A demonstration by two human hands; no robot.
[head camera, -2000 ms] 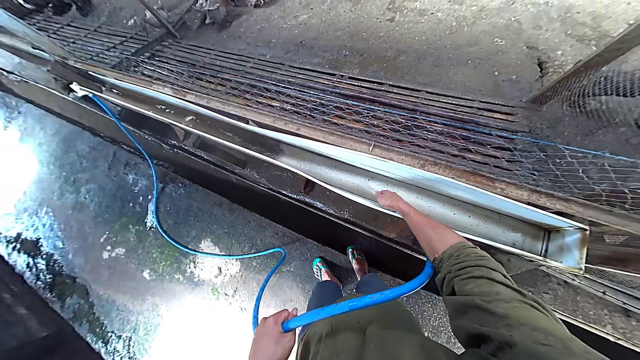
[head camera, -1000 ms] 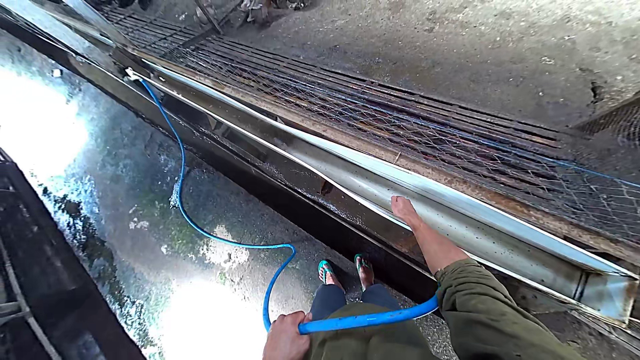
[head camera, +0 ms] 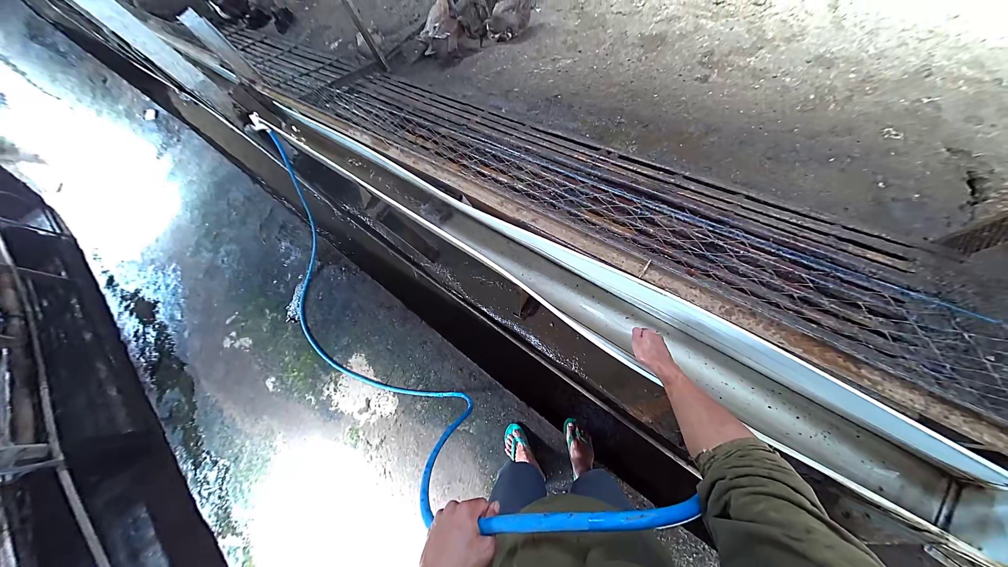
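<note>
A blue hose (head camera: 587, 521) crosses in front of my body, with my left hand (head camera: 458, 535) closed around it at the bottom. It passes behind my right forearm and loops down to the wet floor, up to a white fitting (head camera: 258, 123) at the far left of the trough. My right hand (head camera: 652, 348) is over the long metal trough (head camera: 732, 390), at its near rim; its fingers look curled, and whether they hold something cannot be told.
Wire netting (head camera: 630, 228) and a slatted floor (head camera: 504, 134) run behind the trough. Several birds (head camera: 472, 20) sit on the dirt ground beyond. A dark gutter (head camera: 441, 303) lies between the trough and the wet concrete floor (head camera: 236, 315). A dark structure (head camera: 87, 378) stands at the left.
The view has shifted toward the left end of the trough. My left hand keeps its hold on the hose, and my right hand stays at the trough.
</note>
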